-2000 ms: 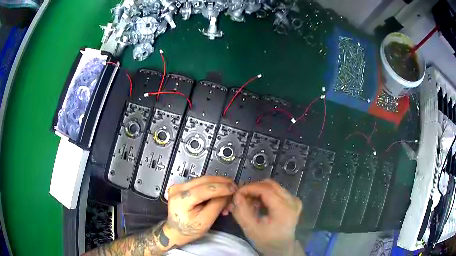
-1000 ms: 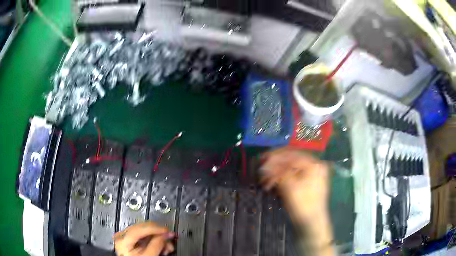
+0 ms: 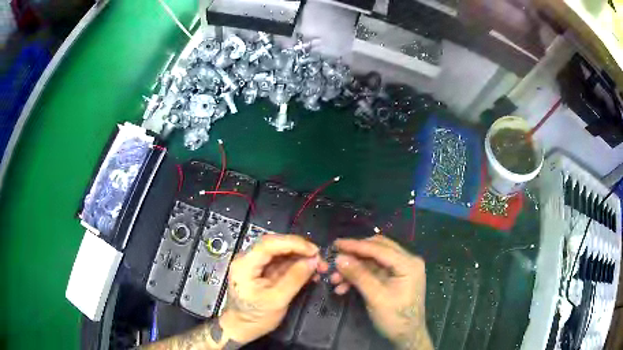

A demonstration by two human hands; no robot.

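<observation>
My left hand (image 3: 268, 284) and my right hand (image 3: 386, 281) meet fingertip to fingertip above the row of panels. Between their fingertips is a small dark part (image 3: 329, 258), mostly covered and too small to identify. Long black panels lie side by side below. The two leftmost (image 3: 172, 265) (image 3: 207, 277) show most of their surface, each with a ringed round hole; the second has a yellowish ring. The hands hide parts of the middle panels. Thin red wires (image 3: 313, 203) with small white plugs run from the panel tops.
The washer box (image 3: 117, 179) stands at the left. Silver castings (image 3: 205, 102) and a dark pile of rings (image 3: 374, 102) lie at the back. A blue screw bin (image 3: 445, 167), a red bin (image 3: 509, 215) and the grease tub (image 3: 512, 154) stand right. A white foam tray (image 3: 557, 253) is at the far right.
My right hand, near the red bin a second ago, is back beside my left hand over the panels. My left hand has risen from the lower edge. The camera view has also shifted.
</observation>
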